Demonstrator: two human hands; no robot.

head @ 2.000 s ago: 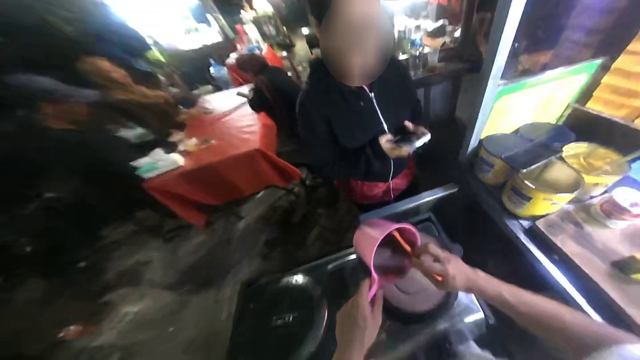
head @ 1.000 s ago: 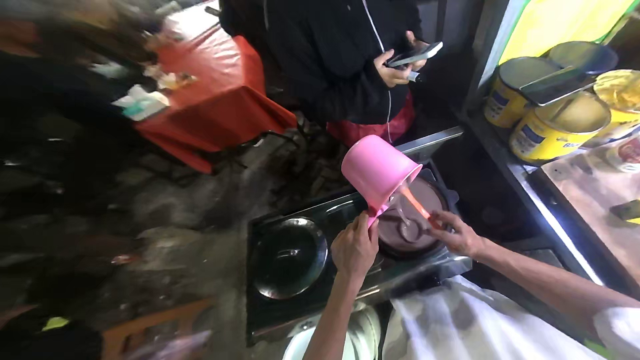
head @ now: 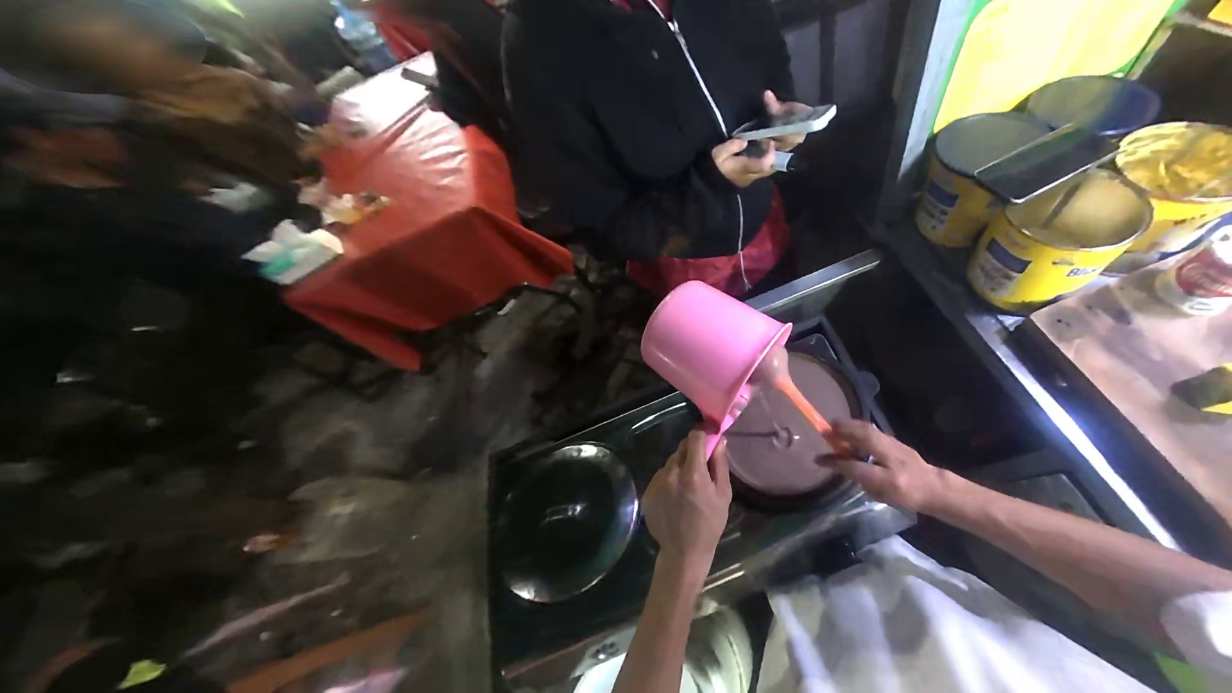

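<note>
My left hand grips the handle of a pink plastic jug, which is tipped with its mouth down to the right over a round dark pan. Brownish-pink batter covers the pan's inside, and a thin stream falls into it. My right hand is shut on the orange handle of a spatula, whose batter-coated head is at the jug's rim. The pan sits on the right side of a stove; a round metal lid lies on the stove's left side. The jug's inside is hidden.
Across the stove stands a person in a dark jacket holding a phone. Yellow tins and a wooden board stand at the right. At the upper left is a table with a red cloth. Bowls sit below the stove's front edge.
Two seconds ago the jug was more upright, with its inside showing and the orange utensil in it. It has since been tipped over the pan, and batter now runs down. The view has tilted downward.
</note>
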